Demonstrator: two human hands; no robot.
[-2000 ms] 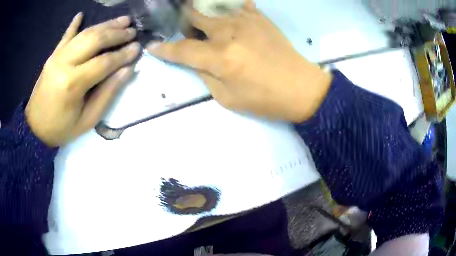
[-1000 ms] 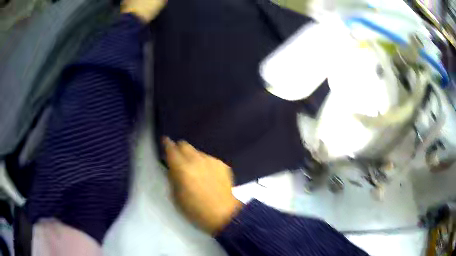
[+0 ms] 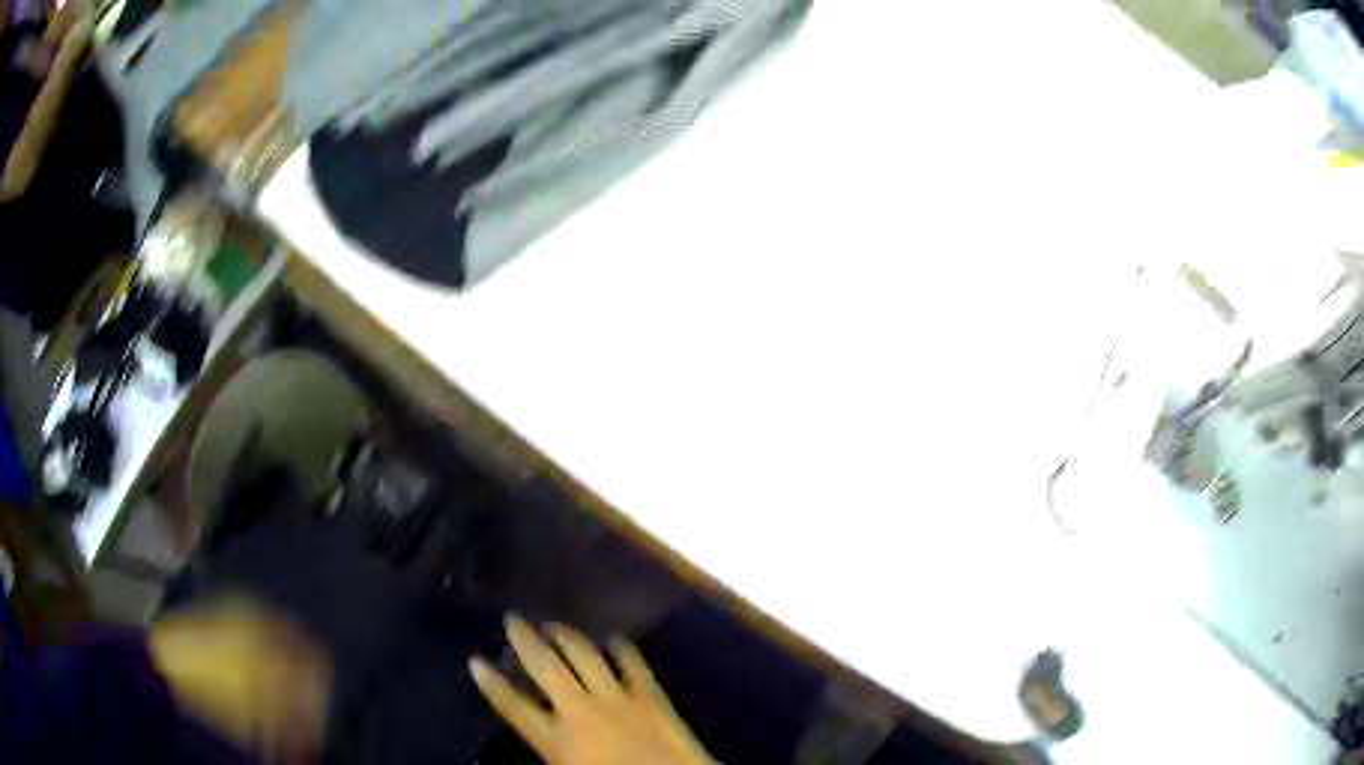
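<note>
My left hand [image 3: 247, 673] is blurred at the lower left, beside dark cloth [image 3: 382, 613] below the table edge; I cannot tell whether it grips the cloth. My right hand [image 3: 606, 710] is at the bottom edge, partly cut off, with its fingers spread and nothing seen in it. It is off the table, over a dark area. A stack of grey and dark cut panels [image 3: 598, 135] lies on the table's far left part. The white sewing machine [image 3: 1272, 336] is at the right, overexposed and partly cut off.
The white table [image 3: 838, 374] has a brown front edge running diagonally down to the right, with a worn patch [image 3: 1052, 695] near its lower end. A round, pale olive object [image 3: 277, 426] stands below the edge. Another person's arm [image 3: 53, 112] shows at upper left.
The view has swung left. The dark panel that lay beside the machine under my hands is gone from the tabletop. Both hands are now below the table edge, and my right hand's fingers are spread.
</note>
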